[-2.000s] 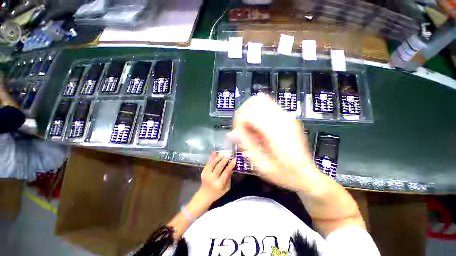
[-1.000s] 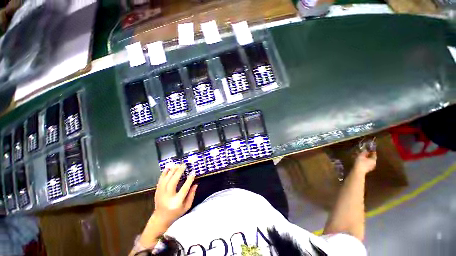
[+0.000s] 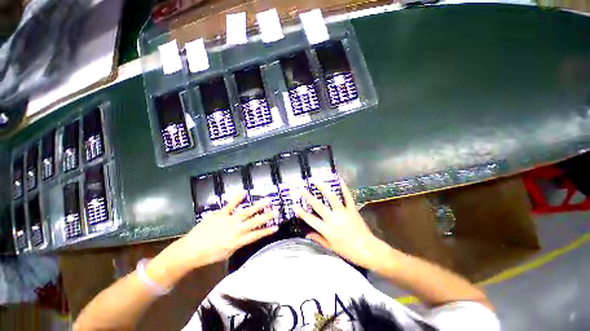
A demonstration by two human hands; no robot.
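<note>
Several bar phones (image 3: 261, 176) lie face up side by side at the bench's front edge, dark-framed with grey screens and pale keypads. My left hand (image 3: 223, 229) lies over the keypads of the left phones, fingers spread. My right hand (image 3: 338, 223) lies over the keypads of the right phones, fingers spread. Both hands hide parts of the keypads. Behind them a clear blister tray (image 3: 268, 137) holds a front row of phones face up, with small white paper slips (image 3: 237, 28) in or above its back row.
Another blister tray (image 3: 116, 194) with phones in two rows lies at the left. A grey plastic pile (image 3: 58, 45) rests on a white board at the upper left. Open cardboard boxes (image 3: 482, 226) stand below the bench edge; a red object (image 3: 550, 187) is at the right.
My right hand has come back from beside the box below the bench, where it held clear film-like material, onto the phones. My left hand has shifted right over the keypads.
</note>
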